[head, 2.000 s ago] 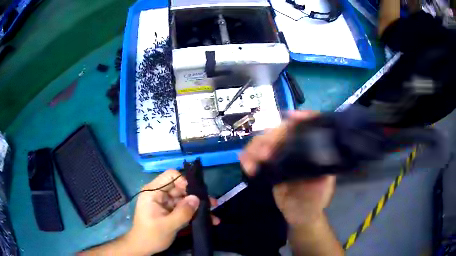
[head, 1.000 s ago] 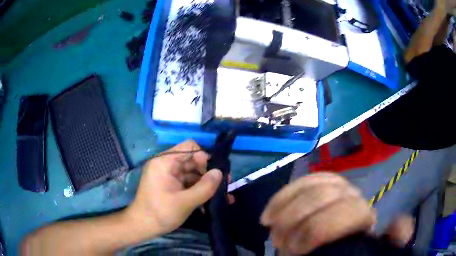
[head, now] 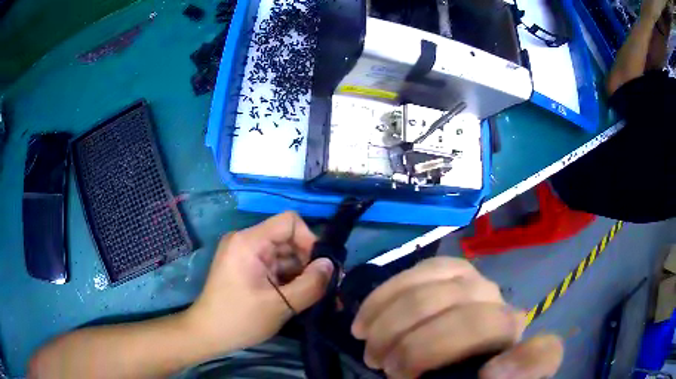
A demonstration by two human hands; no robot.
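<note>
A black headband (head: pixel 320 329) stands nearly upright at the bottom centre, its upper end in front of the blue tray's near edge. My left hand (head: pixel 259 270) pinches it near that end between thumb and fingers. A thin dark lead wire (head: pixel 259 194) trails left from the end to the black grid mat; another short strand crosses my left fingers. My right hand (head: pixel 445 318) is blurred, fingers curled, just right of the headband, with a dark shape behind and below it. What it holds, if anything, cannot be told.
A blue tray (head: pixel 357 212) holds a white screw feeder (head: pixel 452 63) and scattered screws (head: pixel 278 74). The grid mat (head: pixel 130 192) and smartphone (head: pixel 44 207) lie left. A second blue tray (head: pixel 569 108), another person's arm (head: pixel 637 52), a red stool (head: pixel 519 233) and floor tape (head: pixel 574 274) are right.
The dark tool blurred in my right hand two seconds ago has left that spot; my right hand has moved lower, then slightly left. The wire now runs above my left hand. The view has shifted.
</note>
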